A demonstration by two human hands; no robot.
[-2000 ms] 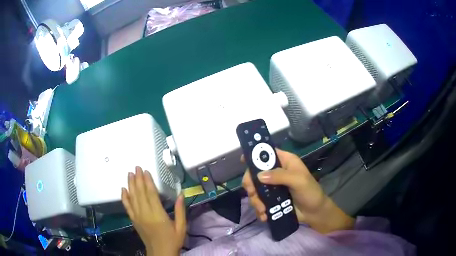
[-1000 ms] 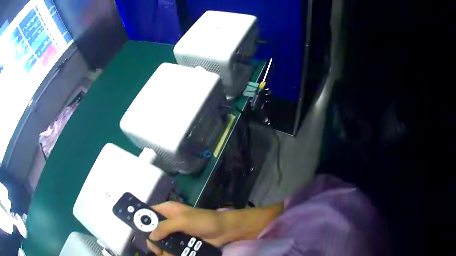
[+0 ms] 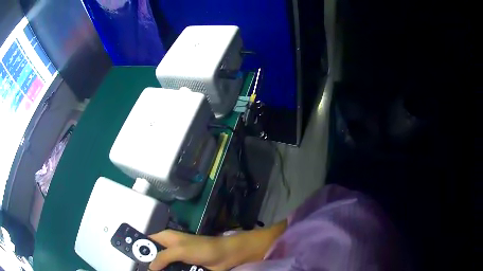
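My right hand [image 3: 198, 250] holds the black remote control [image 3: 136, 244], thumb near its white navigation ring; the remote's lower end is cut off by the bottom edge. The remote is over the nearest white mini projector [image 3: 100, 222] and hides part of it. A second white mini projector [image 3: 159, 132] stands beyond it, and a third [image 3: 201, 53] stands at the far end of the row. Dark leads come from their near sides. My left hand is not in view.
The green workbench [image 3: 79, 153] has a yellow strip [image 3: 218, 156] along its near edge. Leads hang below the edge. A blue panel [image 3: 270, 42] stands beyond the bench. A bright screen [image 3: 21, 74] is at upper left, crumpled clear plastic [image 3: 50, 166] below it.
The view has turned towards the right end of the row, then shifted slightly. My left hand has left the picture. My right hand still holds the remote, now lower and left in the picture.
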